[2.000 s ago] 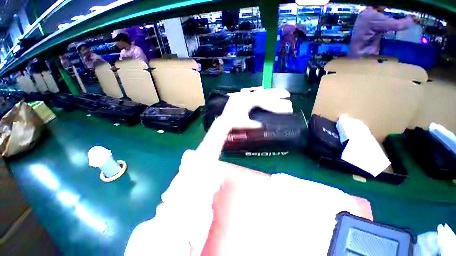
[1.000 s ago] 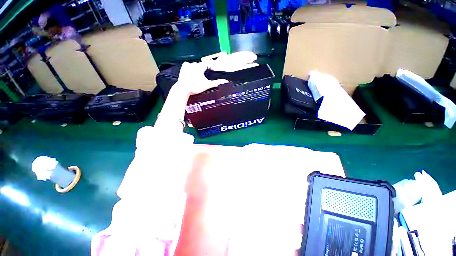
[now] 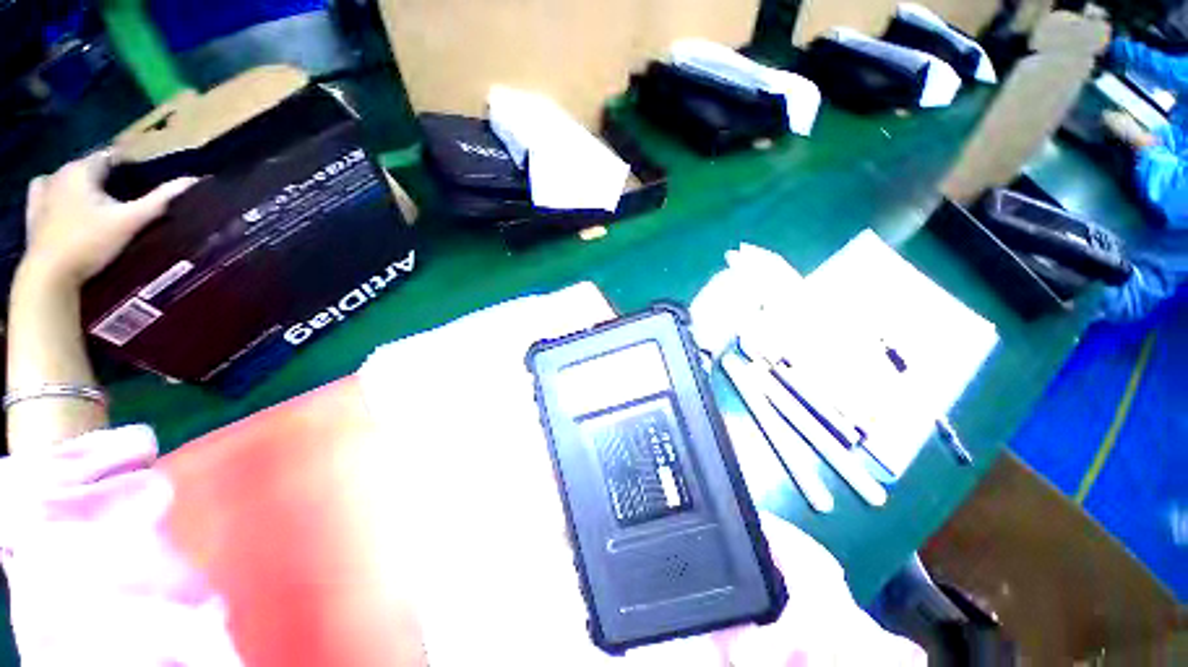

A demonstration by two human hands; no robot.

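Note:
My left hand [image 3: 98, 215] grips the left side of a black ArtiDiag retail box [image 3: 280, 241], thumb over its upper edge; the box stands tilted with its brown flap open. A black-grey diagnostic scanner [image 3: 645, 476], back and rating label up, is over the white sheets [image 3: 482, 365] on the red mat [image 3: 280, 482]. My right hand [image 3: 814, 567] shows only as a washed-out shape and sleeve beneath the scanner's lower right edge; it holds the scanner, its fingers hidden.
Open retail boxes [image 3: 580, 215] with white inserts line the bench's back. Right of the scanner are a white cloth [image 3: 749, 293], pale strips [image 3: 782, 437] and a record sheet [image 3: 912, 352]. Blue-sleeved arms [image 3: 1153, 170] are at far right. A brown carton [image 3: 1055, 560] is below the bench edge.
The view has swung right and down. The retail box, held by my left hand, has come nearer and tilted, its brown flap now showing. The scanner shows more fully, near the middle.

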